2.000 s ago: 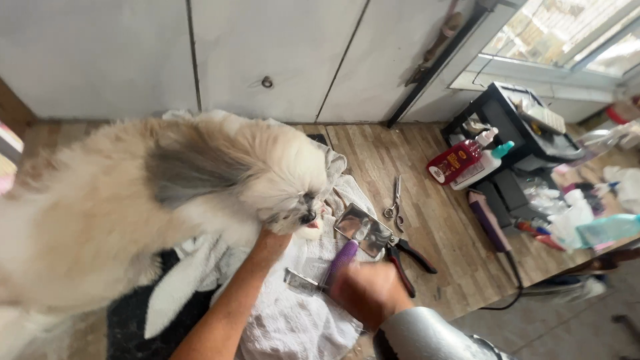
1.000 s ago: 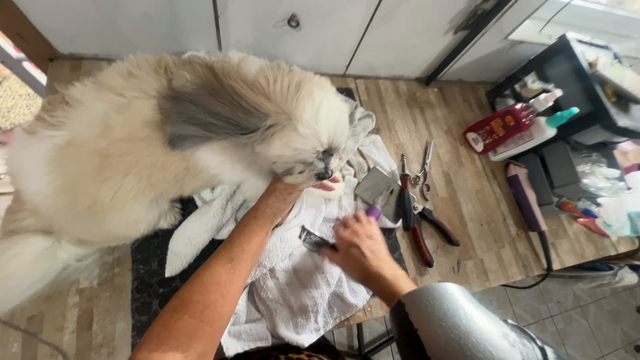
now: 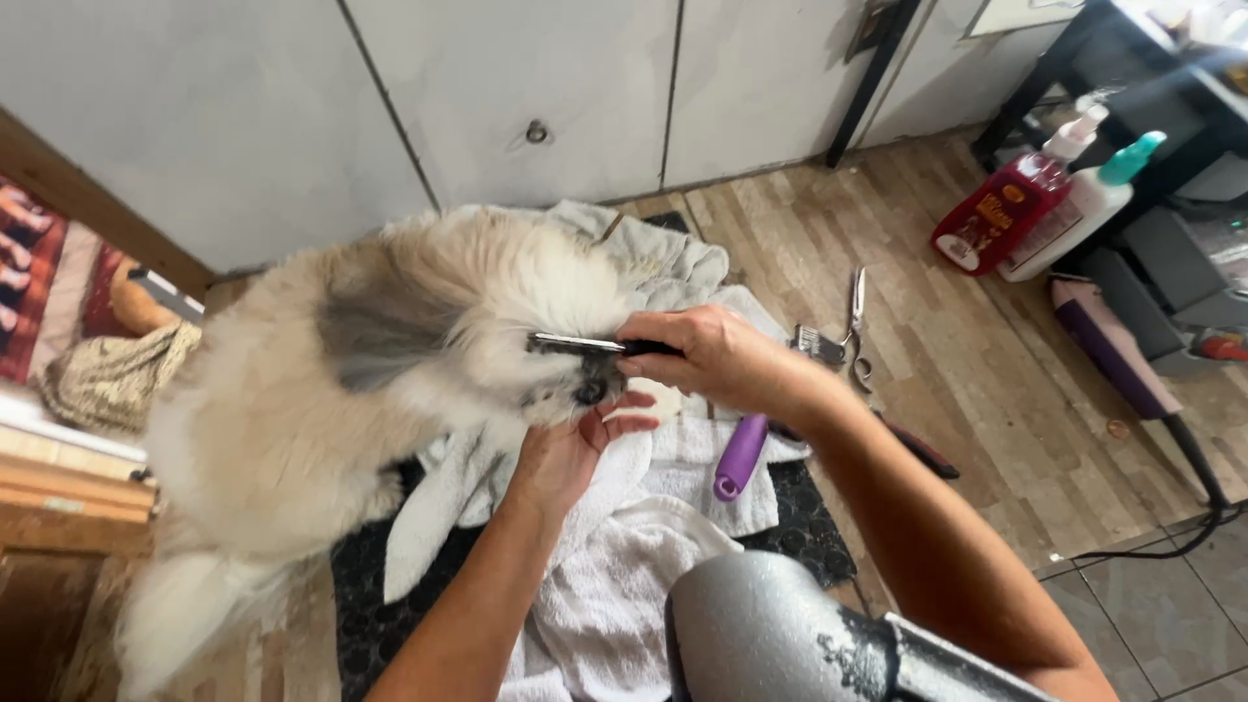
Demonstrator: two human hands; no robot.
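A cream and grey long-haired dog [image 3: 292, 409] is on towels and a black mat, its head toward the middle. My right hand [image 3: 707, 356] grips a dark-handled grooming comb [image 3: 580, 343] by the handle, its metal part lying against the fur above the dog's muzzle. Below the muzzle my left hand [image 3: 575, 444] supports the chin, fingers apart. Near my right forearm a purple-handled brush [image 3: 741, 458] lies on the white towel [image 3: 634, 575]; its head is mostly hidden. Metal scissors [image 3: 856, 322] and partly covered red and black pliers-type clippers [image 3: 916, 448] lie to the right.
A silver hair dryer [image 3: 780, 624] juts in at the bottom, close to my right forearm. At the right are a red pump bottle [image 3: 1004, 210], a white bottle [image 3: 1072, 219] and a corded electric clipper [image 3: 1116, 346]. A tiled wall [image 3: 546, 58] stands behind the dog.
My right hand has moved from the tools beside the towel up to the dog's face, now with the dark-handled comb in it. My left hand remains under the chin.
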